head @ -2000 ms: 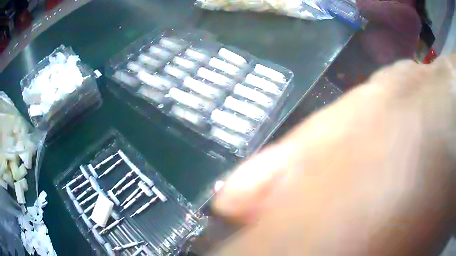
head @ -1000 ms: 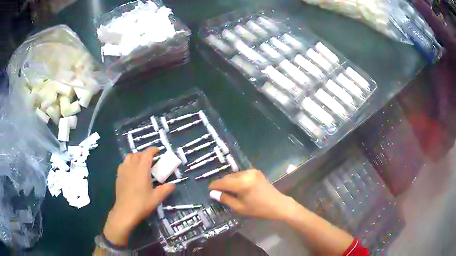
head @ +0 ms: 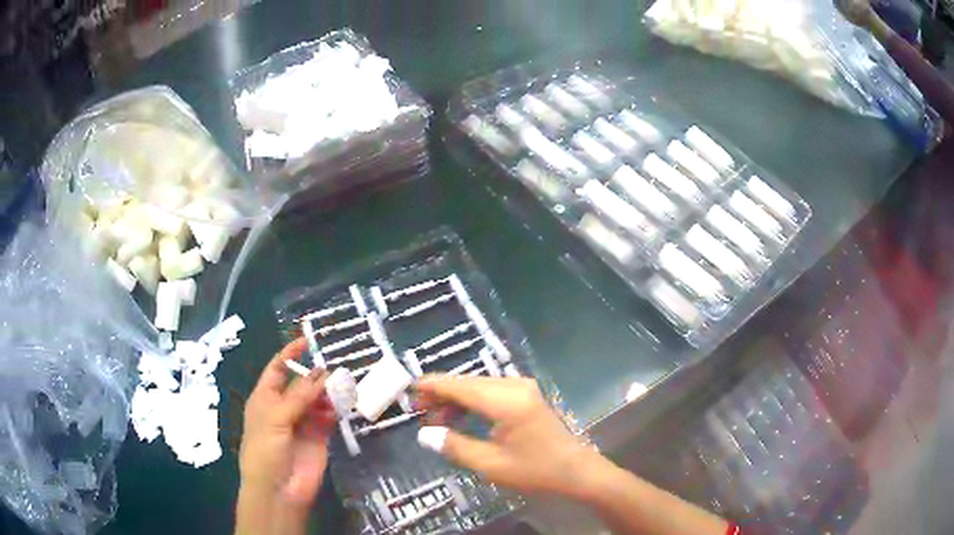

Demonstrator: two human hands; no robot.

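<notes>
My left hand [head: 280, 434] pinches a thin rod [head: 299, 369] with a thicker whitish end over the near tray's left side. My right hand [head: 507, 423] has thumb and index finger apart. Its index fingertip is beside a white block [head: 384, 390] that rests on rods; contact is unclear. Something white covers or sits at the right thumb tip [head: 432, 438]; I cannot tell whether it is a part or a finger cover. The clear near tray [head: 366, 477] holds rods lying crosswise, partly hidden by my hands.
Loose white pieces [head: 186, 408] lie left of the tray. An open bag of cream blocks [head: 157, 246] and a bluish-clear bag [head: 63, 366] lie further left. Stacked trays [head: 366, 157] and a filled tray [head: 685, 340] stand behind. Another cream-part bag [head: 753, 42] is at upper right.
My left hand has lifted a rod. My right hand has moved left towards the white block, and its thumb and index finger are further apart. The whole view has shifted.
</notes>
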